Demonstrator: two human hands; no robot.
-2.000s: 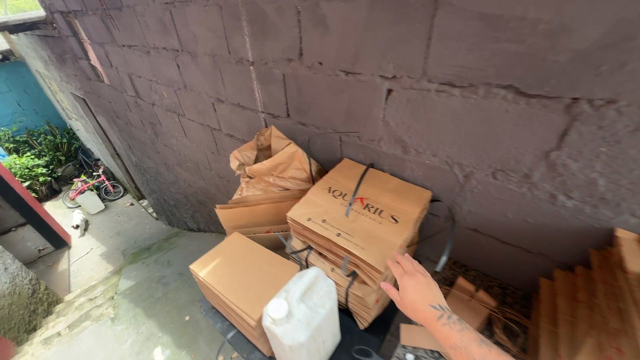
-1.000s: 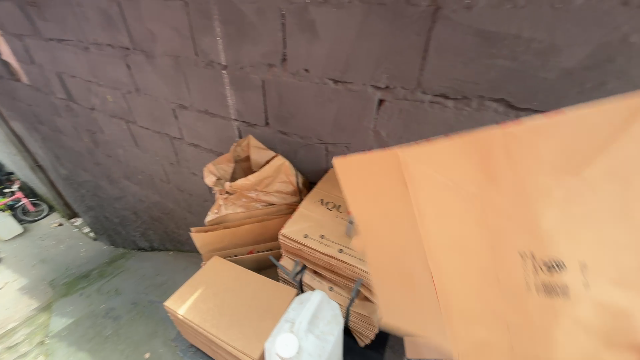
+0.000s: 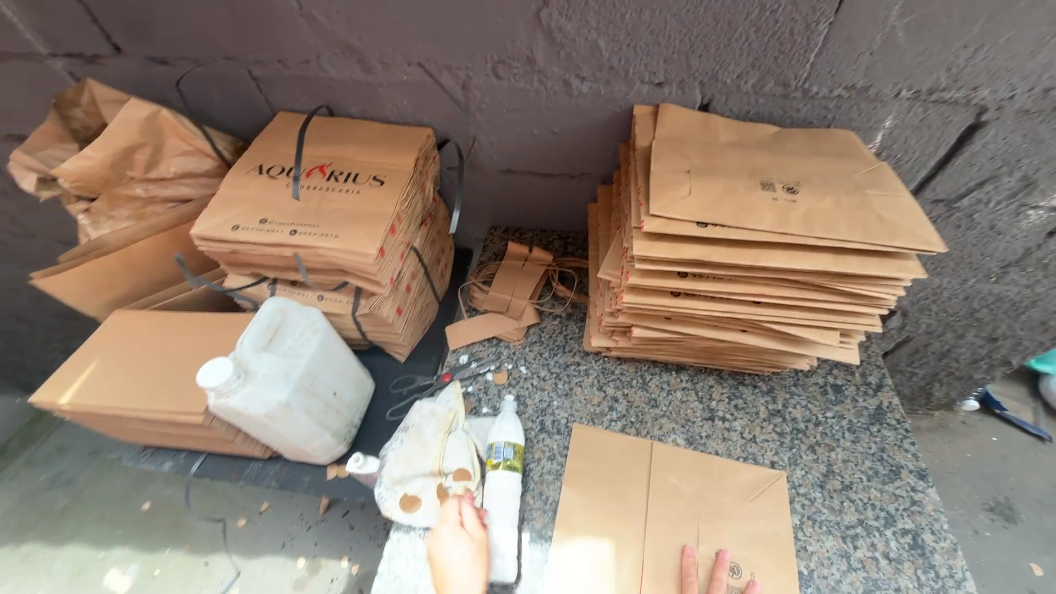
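Note:
A flat brown paper bag (image 3: 610, 511) lies on the speckled granite slab at the lower middle. My right hand (image 3: 716, 573) rests on its lower part, fingers spread, mostly cut off by the frame's edge. My left hand (image 3: 459, 544) is at a stained white cloth (image 3: 421, 454) dotted with small round brown paper pieces; whether its fingertips pinch one is not clear. Just right of that hand lies a white squeeze bottle (image 3: 505, 454) with a green and yellow label. Scissors (image 3: 437, 381) with a red pivot lie behind the cloth. A tall stack of paper bags (image 3: 742, 289) stands at the back right.
Strapped bundles of printed bags (image 3: 330, 190) stand at the back left, beside a crumpled paper sack (image 3: 124, 157). A white plastic jug (image 3: 301, 379) stands before them, next to stacked cardboard sheets (image 3: 148, 355). Cord handles with paper patches (image 3: 516, 285) lie between the stacks. A block wall runs behind.
The view has swung right. The bag that was raised in front of the wall a second ago is out of the air; a bag now lies flat under my right hand. My left hand has come into view.

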